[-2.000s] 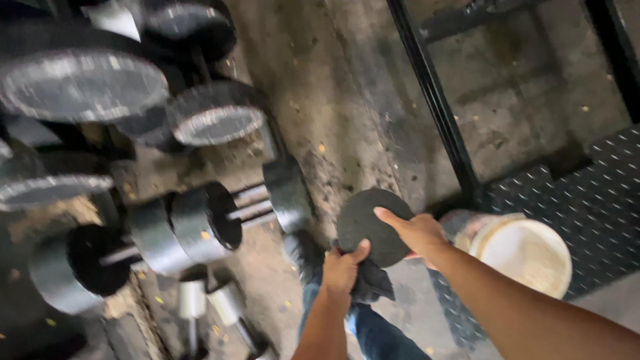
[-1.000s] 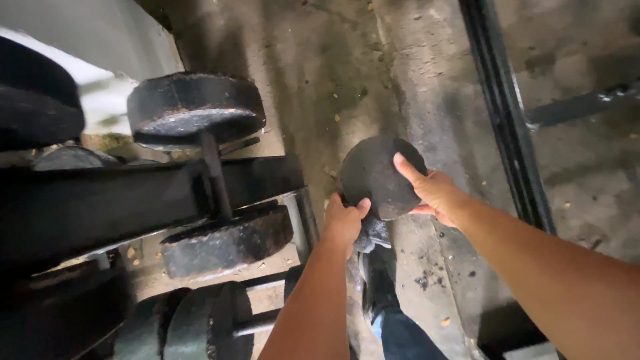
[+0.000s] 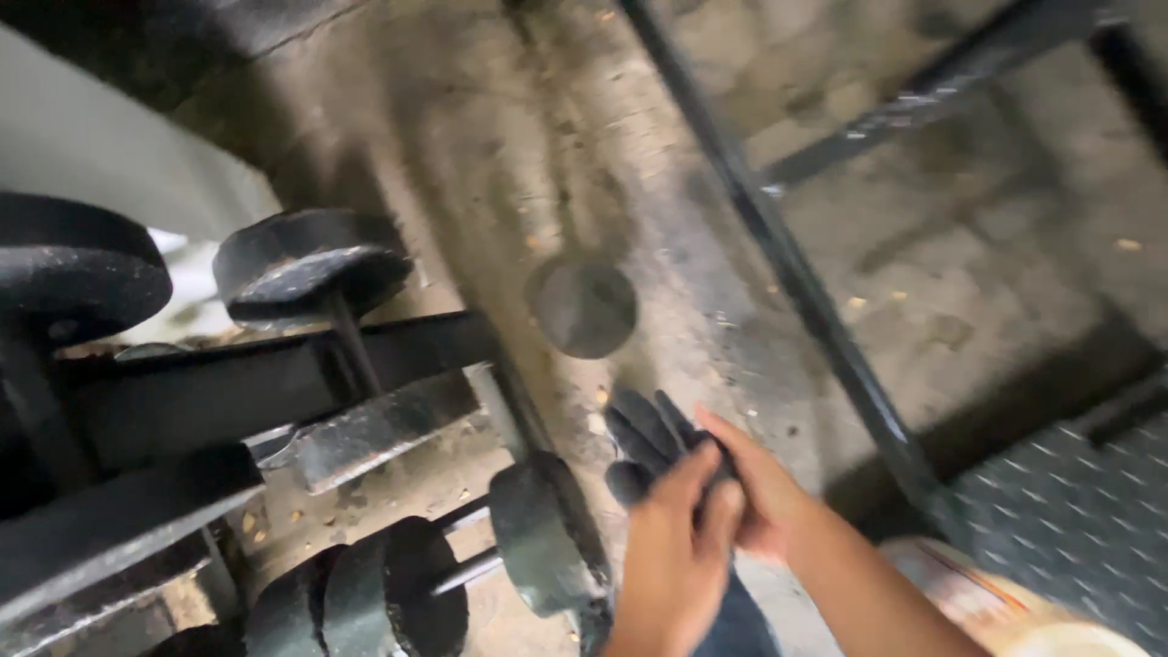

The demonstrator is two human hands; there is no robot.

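Note:
A dark glove (image 3: 643, 433) with its fingers spread sits between my two hands. My left hand (image 3: 680, 525) grips it from the near side, thumb and fingers bent around it. My right hand (image 3: 762, 479) presses against its right edge, its fingers partly hidden behind it. Just beyond the glove's fingertips, a round dark disc (image 3: 586, 308) lies on the concrete floor, apart from both hands. Blur hides its surface detail.
Black round-headed dumbbells (image 3: 310, 265) rest on a black metal rack (image 3: 411, 351) at left, with more dumbbells (image 3: 538, 534) below. A black metal frame (image 3: 776, 228) crosses the right side. A bucket (image 3: 995, 593) stands by a diamond-plate platform (image 3: 1077, 520) at lower right.
Both hands held the disc in the earlier frames; now it is out of them and lies on the floor. The hands have come together on the glove.

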